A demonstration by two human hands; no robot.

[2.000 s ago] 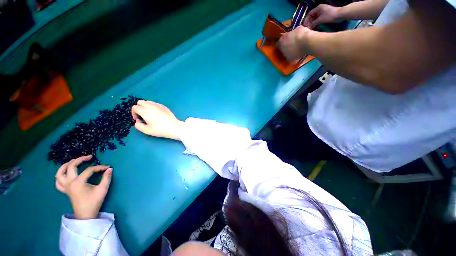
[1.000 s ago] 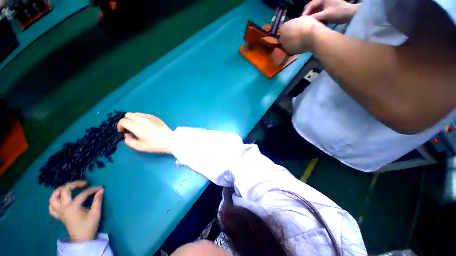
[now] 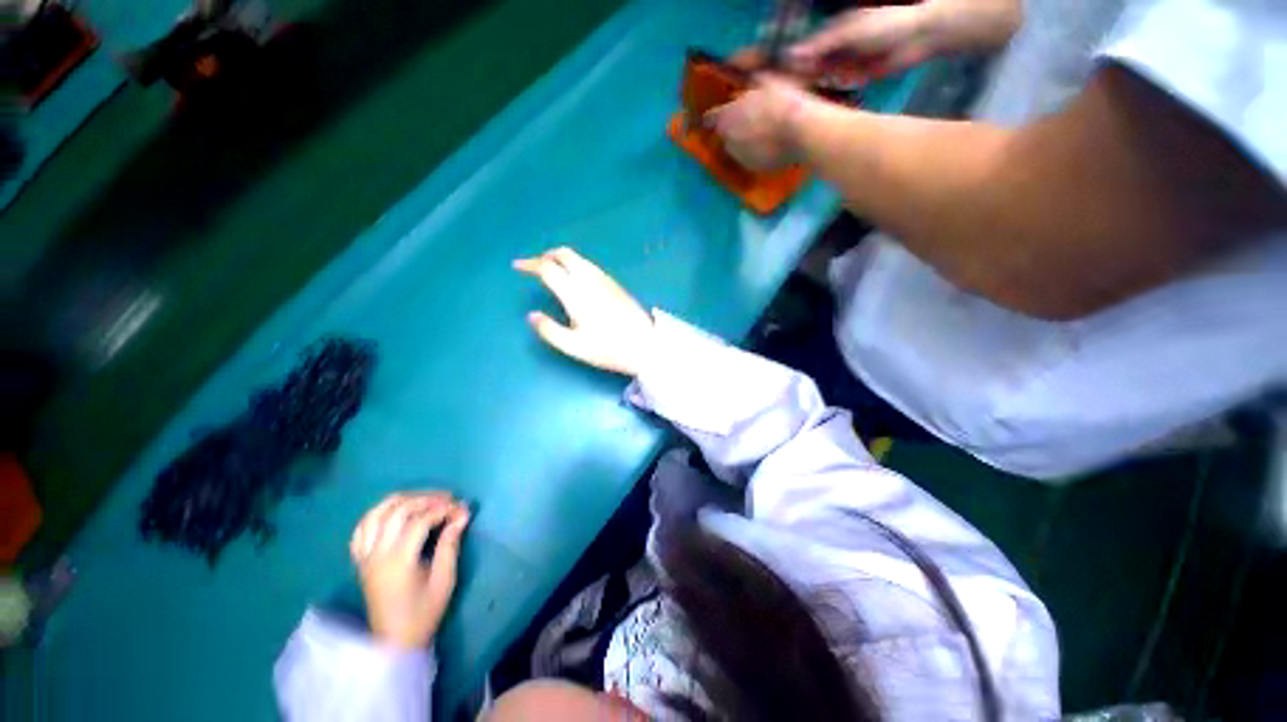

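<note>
A pile of small black parts [image 3: 261, 451] lies on the teal bench at the left, blurred. My left hand [image 3: 409, 564] is right of the pile's near end, above the bench. Its fingers are curled, with thumb and fingertips close together. A dark patch shows between them, and I cannot tell whether it is a part or shadow. My right hand [image 3: 593, 313] is over the bench, right of the pile and away from it. Its thumb and forefinger are apart and I see nothing in it.
At the upper right, a person in a pale work shirt [image 3: 974, 353] has both hands at an orange jig [image 3: 755, 176]. The teal bench [image 3: 480, 184] slants across, with a dark green strip [image 3: 325, 155] beyond it. Part of an orange thing [image 3: 14, 508] shows at the left edge.
My right hand has left the pile and moved right across the bench, its fingers opening. My left hand has moved right, away from the pile, and its fingers have drawn closer together.
</note>
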